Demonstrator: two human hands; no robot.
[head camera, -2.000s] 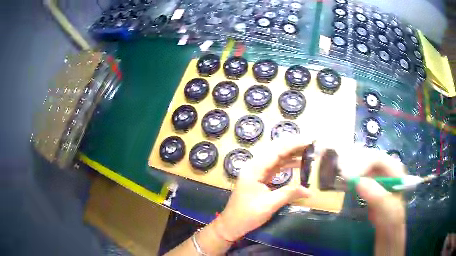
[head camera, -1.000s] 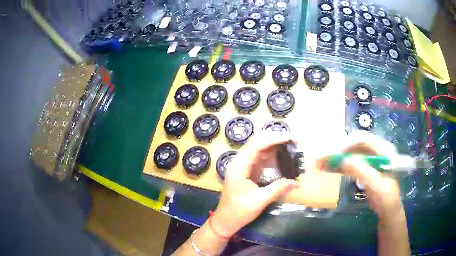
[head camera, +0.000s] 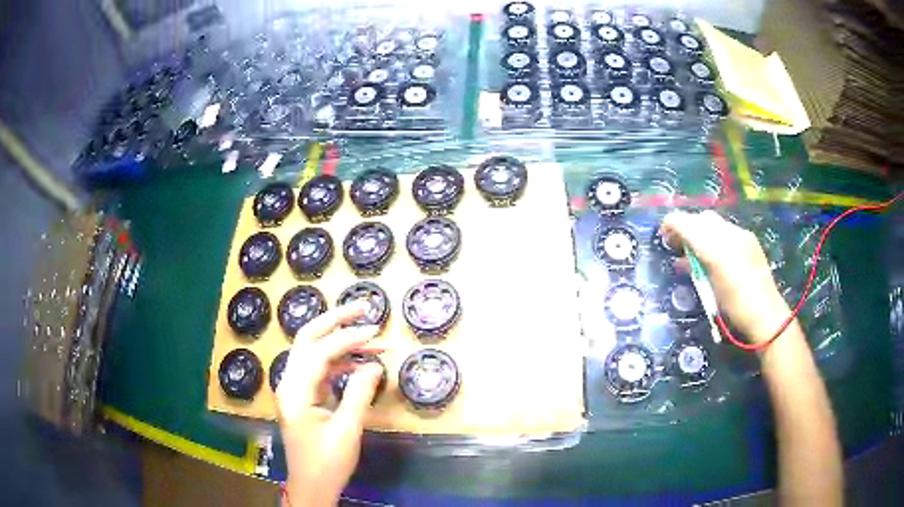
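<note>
Black speaker drivers (head camera: 432, 307) with pale centres sit in rows on a tan cardboard sheet (head camera: 515, 307). My left hand (head camera: 332, 381) is low over the sheet, thumb and fingers curled around a driver (head camera: 355, 384) in the front row; whether it grips the driver is unclear. My right hand (head camera: 719, 262) holds a green test probe (head camera: 702, 287) with a red wire. Its fingertips are at a dark driver, partly hidden by them, in the clear blister tray (head camera: 793, 337) at the right. More drivers (head camera: 628, 368) lie in that tray.
Clear trays of smaller-looking discs (head camera: 570, 61) line the far side. A yellow paper or bag (head camera: 753, 84) is at the far right. Layered packed trays (head camera: 64, 317) stand at the left. The red wire (head camera: 815, 253) loops at the right. Brown stacked layers (head camera: 862, 94) are beyond.
The view has shifted, so the sheet sits further left. My right hand has moved from beside my left hand to the right tray. My left hand has moved over the front row.
</note>
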